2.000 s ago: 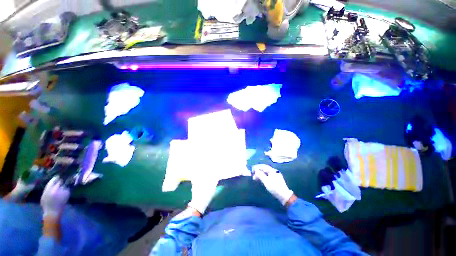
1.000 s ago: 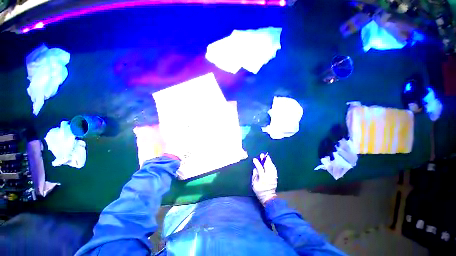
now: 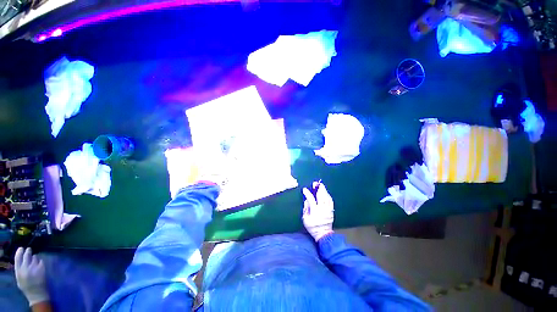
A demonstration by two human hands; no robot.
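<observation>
Bright white flat sheets (image 3: pixel 244 116) overlap on the bench in front of me, washed out by glare. Whether a board lies among them I cannot tell; a faint grey mottled patch shows mid-sheet. My left forearm reaches onto them from below; my left hand (image 3: pixel 221 178) merges into the white, its fingers hidden by glare. My right hand (image 3: pixel 319 207), white-gloved, is right of the sheets near the bench's front edge, with a small dark thin tool (image 3: pixel 316 188) between its fingertips.
A green cup (image 3: pixel 105 147) stands left beside crumpled wipes (image 3: pixel 89 173). More wipes (image 3: pixel 342 139) lie right and behind. A clear cup (image 3: pixel 410 74) and striped towel (image 3: pixel 469 152) are at right. Boards (image 3: pixel 23 192) and another person's gloved hand (image 3: pixel 29 275) are at left.
The view has tilted down and moved closer since the earliest frame. My left hand has gone from the sheets' lower edge onto them. The upper sheet lies at a different angle. The right hand keeps its tool.
</observation>
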